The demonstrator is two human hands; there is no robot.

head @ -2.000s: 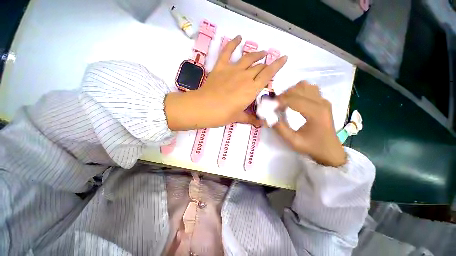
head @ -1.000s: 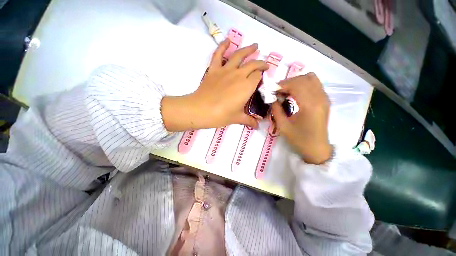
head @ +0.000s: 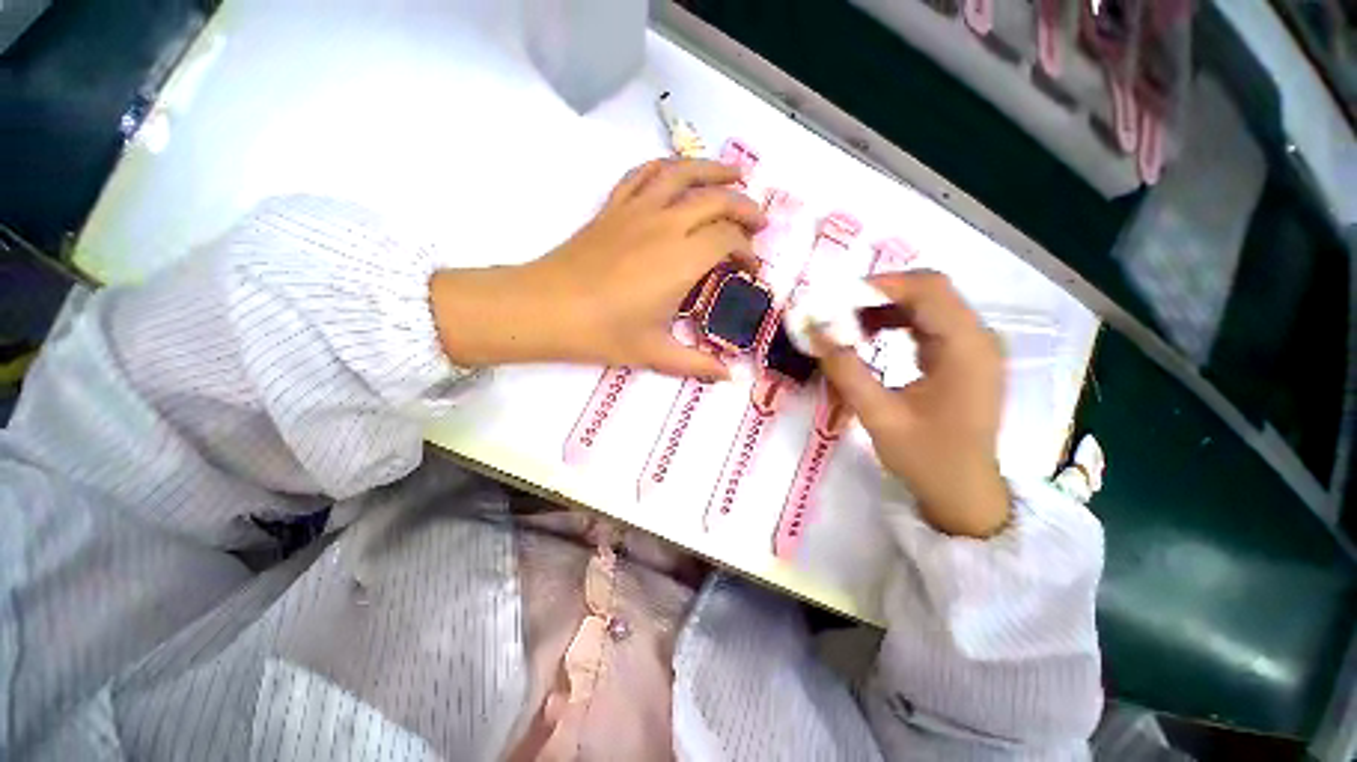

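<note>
Several pink smartwatches lie side by side on the white mat [head: 357,134], with holed straps towards me. My left hand [head: 625,276] rests over the left watches, its thumb and fingers around the edges of a watch head [head: 737,311] with a dark screen. My right hand [head: 938,387] pinches a white wiping cloth [head: 833,310] over the watch heads to the right, partly hiding them. The buckle ends [head: 838,226] show beyond my hands. A small white stick [head: 682,131] lies above the watches.
A tray of pink watches [head: 1051,37] is at the upper right, beside a greyish translucent sheet [head: 1191,223]. Another greyish sheet [head: 588,45] lies at the mat's far edge. A white-wrapped tool [head: 1086,462] is beyond the mat's right edge.
The view has shifted, showing more of the tray. My left hand's fingers have drawn back left, uncovering a dark watch screen. My right hand still holds the cloth over the watches.
</note>
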